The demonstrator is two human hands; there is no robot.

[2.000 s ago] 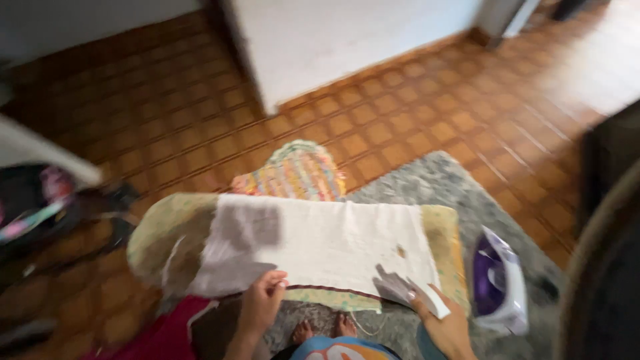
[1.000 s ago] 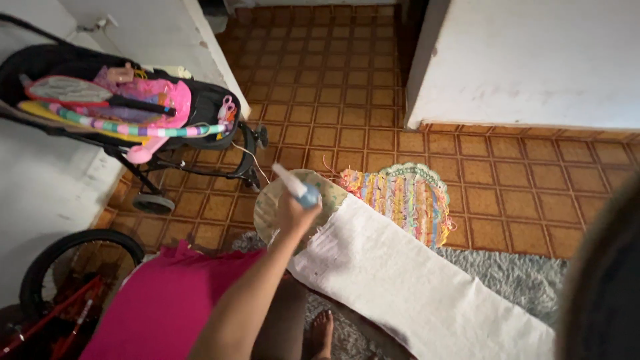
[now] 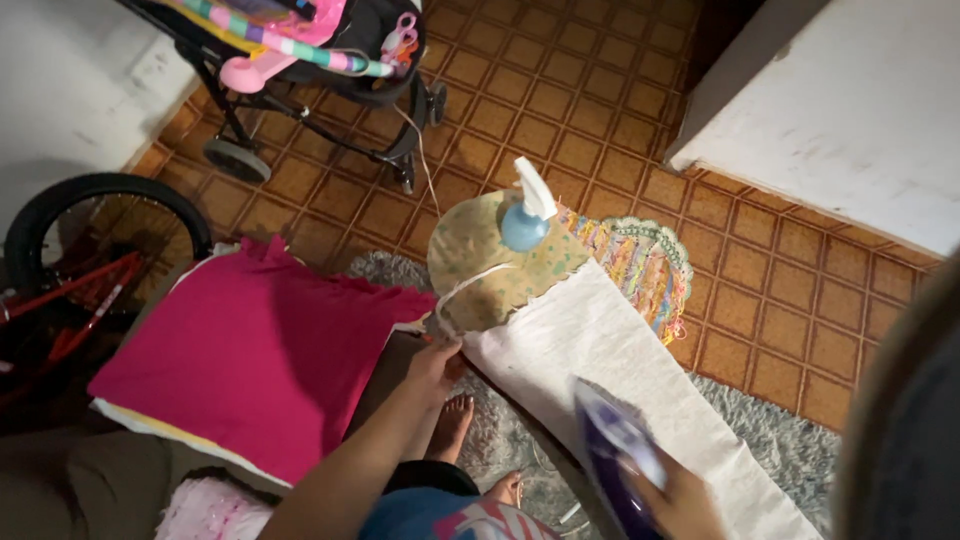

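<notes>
A white cloth lies lengthwise over an ironing board with a patterned cover. My left hand pinches the cloth's near left edge, close to the board's rounded end. In my right hand is a purple and white clothes iron, somewhat blurred, over the cloth near its lower edge. A spray bottle with a blue body and white trigger head stands on the rounded end of the board. A pale cord or strip curls across the cover beside my left hand.
Pink folded fabric lies at the left, near a bicycle wheel. A stroller holding toys stands at the upper left. A multicoloured woven rug is beyond the board, a grey shaggy rug beneath it. A wall corner juts in at the right.
The spray bottle, in my left hand one second ago, now stands released on the board. That hand has moved to the cloth's edge. My right hand, out of view then, now holds the iron.
</notes>
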